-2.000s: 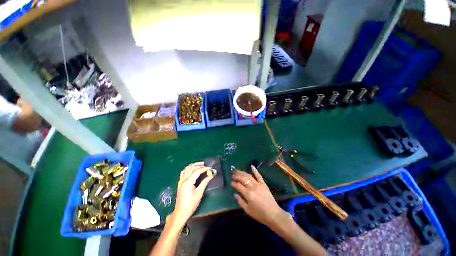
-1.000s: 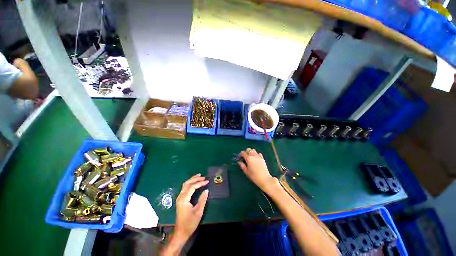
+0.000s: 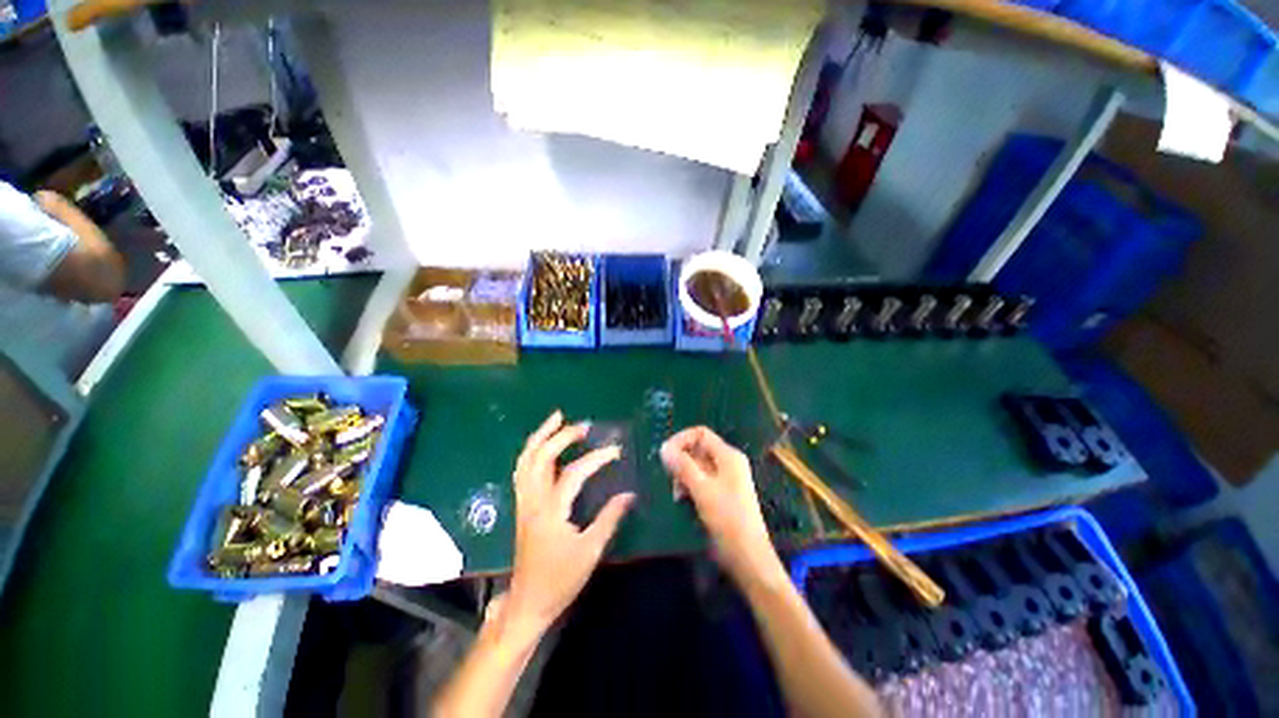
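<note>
The flat grey work plate [image 3: 606, 484] lies on the green bench in front of me, partly covered by my left hand. My left hand [image 3: 561, 491] is over the plate's left side with its fingers apart. A small part near its fingertips on the plate is too blurred to make out. My right hand [image 3: 713, 484] is just right of the plate, thumb and fingertips pinched together; whether it holds something small cannot be told. A loose pile of thin silvery rings [image 3: 657, 403] lies behind the plate, and another pile [image 3: 481, 511] lies to its left.
A blue bin of brass and silver cylinders [image 3: 302, 484] and a white cloth [image 3: 418, 544] are at left. Parts bins [image 3: 561, 299] and a grease pot [image 3: 720, 292] line the back. A hammer [image 3: 858, 525] lies at right by a blue crate of black housings [image 3: 982, 603]. A person's arm [image 3: 77, 253] shows at far left.
The view has shifted. My right hand has moved back from the silvery rings toward the plate's right side. My left hand has moved onto the plate, where the brass-coloured part was in plain view.
</note>
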